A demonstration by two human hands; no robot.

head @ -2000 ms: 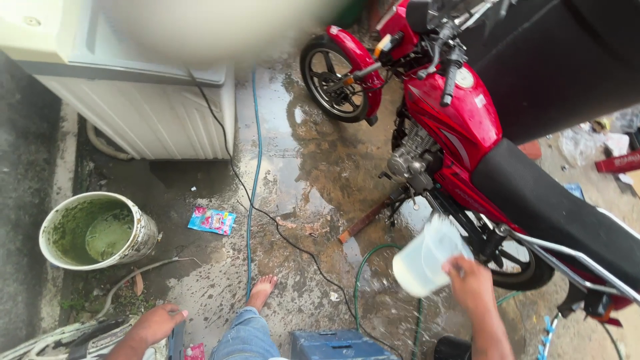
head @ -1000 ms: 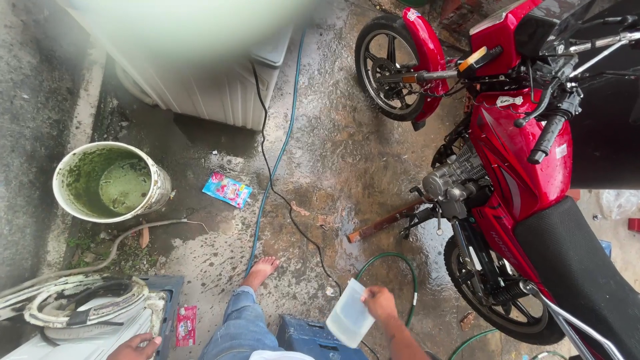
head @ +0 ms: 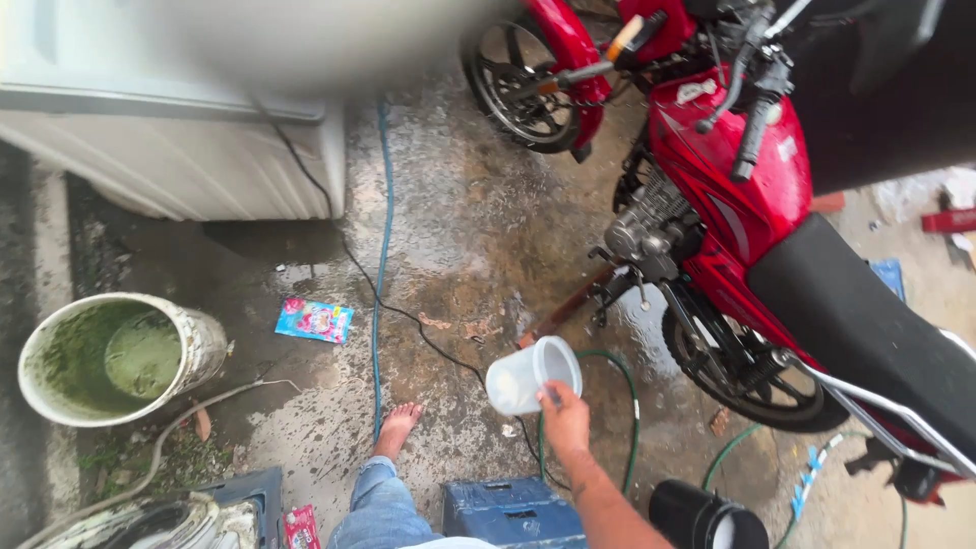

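My right hand (head: pixel 563 415) grips the rim of a translucent plastic container (head: pixel 517 379), tilted on its side above the wet concrete, with its mouth toward the motorcycle. No liquid can be made out inside it. Beyond the hand, a red motorcycle (head: pixel 732 175) stands at the right, its engine and seat wet. My left hand is out of view. A dirty white bucket (head: pixel 202 347) with greenish water stands at the left.
A white ribbed appliance (head: pixel 229 164) stands upper left. A blue hose (head: pixel 387 191), a black cable (head: pixel 450 352) and a green hose (head: pixel 634 412) cross the floor. A blue crate (head: pixel 499 503), a black container (head: pixel 705 515) and a blue packet (head: pixel 314 320) are nearby.
Water was leaving the container toward the motorcycle two seconds ago; now none is seen leaving it. My right hand still holds it, now tipped sideways. My left hand has left the view.
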